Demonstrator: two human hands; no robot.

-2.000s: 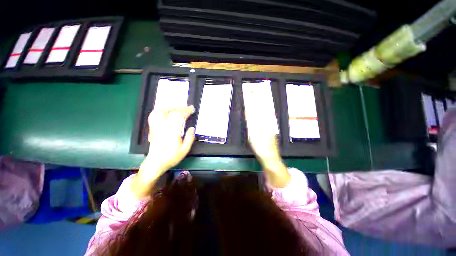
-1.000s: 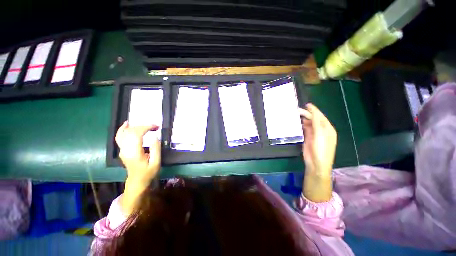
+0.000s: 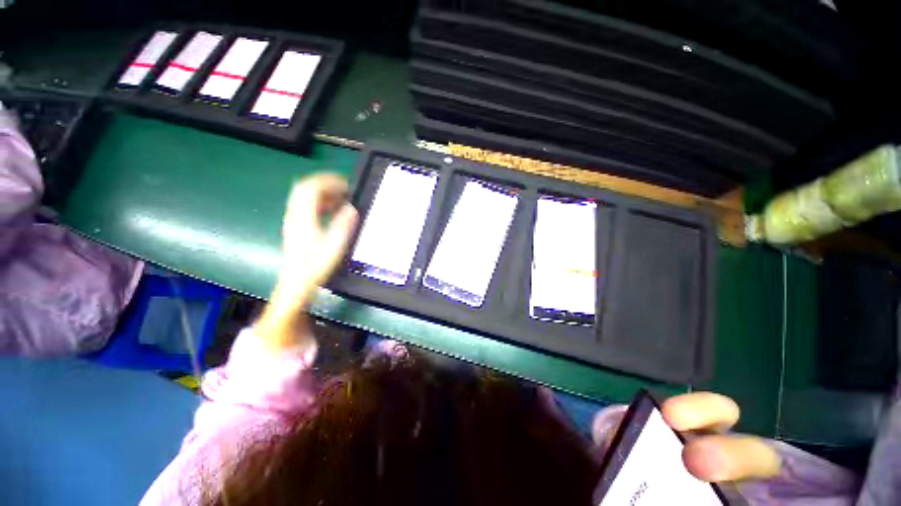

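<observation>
A black foam tray lies on the green mat in front of me. Its three left recesses hold smartphones with bright white screens: the left one, the second, tilted in its recess, and the third, with a faint orange line. The rightmost recess is dark and empty. My right hand grips a smartphone off the tray at the bottom right, cut by the picture's edge; small dark text shows on its white screen. My left hand is blurred and empty at the tray's left edge, its fingers partly curled.
Stacked black trays and a wooden strip lie behind the work tray. Another tray with red-lined phones is at upper left. A wrapped pole is at right. Pink sleeves of a person show at left, above a blue stool.
My right hand has taken the rightmost phone out of the tray and brought it down towards me. My left hand has left the leftmost phone. The view has turned and shifted.
</observation>
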